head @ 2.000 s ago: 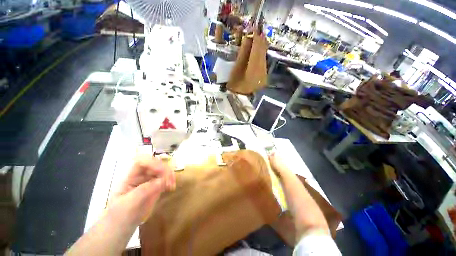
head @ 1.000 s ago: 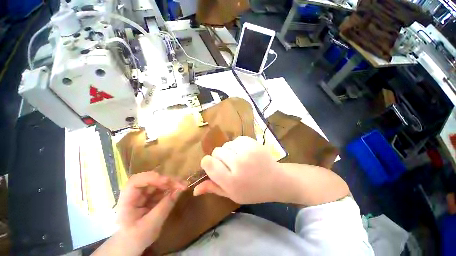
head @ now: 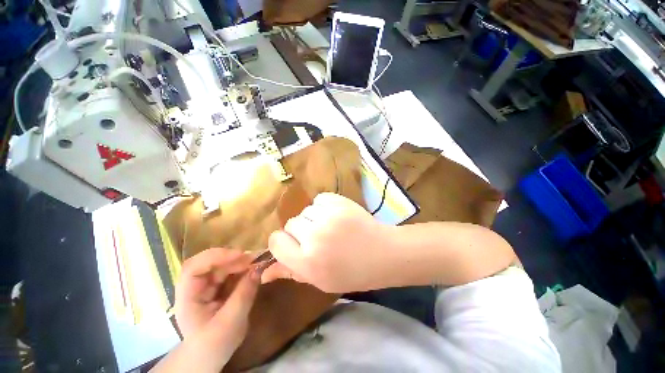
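A brown bag body (head: 233,186) lies over the machine bed and down over my lap, its back edge under the feeding clamp (head: 282,169) with pale L-shaped arms. My right hand (head: 321,240) is closed around a small tool, probably thread snips (head: 263,257), mostly hidden by my fingers. My left hand (head: 215,291) pinches with thumb and finger at the tool's tip, above the bag. What it pinches is too small to tell. A thin black cord (head: 383,193) runs over the plate edge towards my right hand.
The white machine head (head: 109,138) stands at left. A striped jig plate (head: 131,269) lies on the black table. A second brown bag piece (head: 456,191) lies folded at right. A tablet-like screen (head: 355,52) stands behind. A blue bin (head: 560,197) is on the floor at right.
Since the oldest frame both hands have come together over the bag, with the tool now in my right hand. Since the middle frame they have shifted slightly left, still together. The view has tilted down.
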